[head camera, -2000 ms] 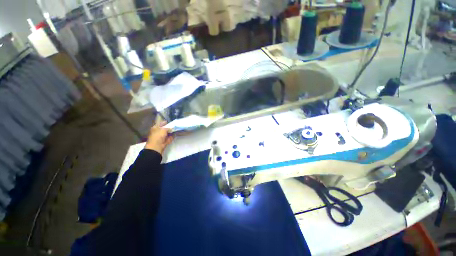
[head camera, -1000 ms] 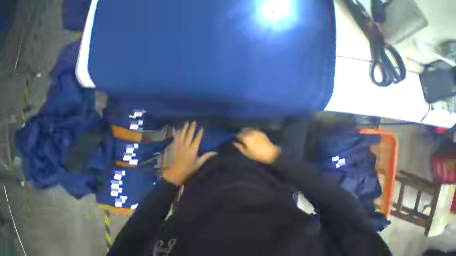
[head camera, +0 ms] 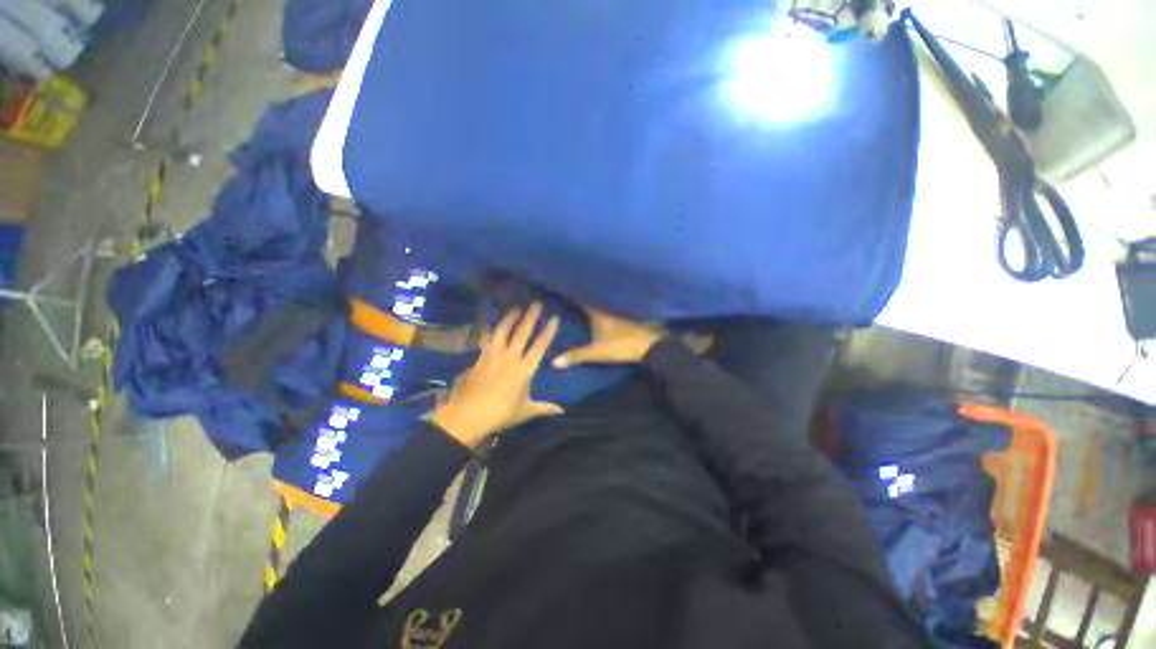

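A large navy garment panel [head camera: 609,178] lies on the white table and hangs over its front edge, brightly lit near the machine needle area [head camera: 867,18]. My left hand [head camera: 501,387] rests with fingers spread on navy cloth at my lap, below the table edge. My right hand [head camera: 619,340] is just beside it on the right, its thumb towards my left hand. Its fingers are partly hidden at the panel's lower edge, so I cannot tell whether they grip cloth.
Black scissors [head camera: 1033,209] lie on the table at the right. Navy bundles with small white labels [head camera: 378,370] sit left of my lap, beside crumpled navy cloth [head camera: 228,330]. An orange crate [head camera: 1033,507] holds navy pieces at the lower right. Yellow-black tape [head camera: 155,190] marks the floor.
Since the earliest frame, the view has tilted down and my left hand has gone from the papers at the table's back to my lap. In the last second my right hand has come closer to my left.
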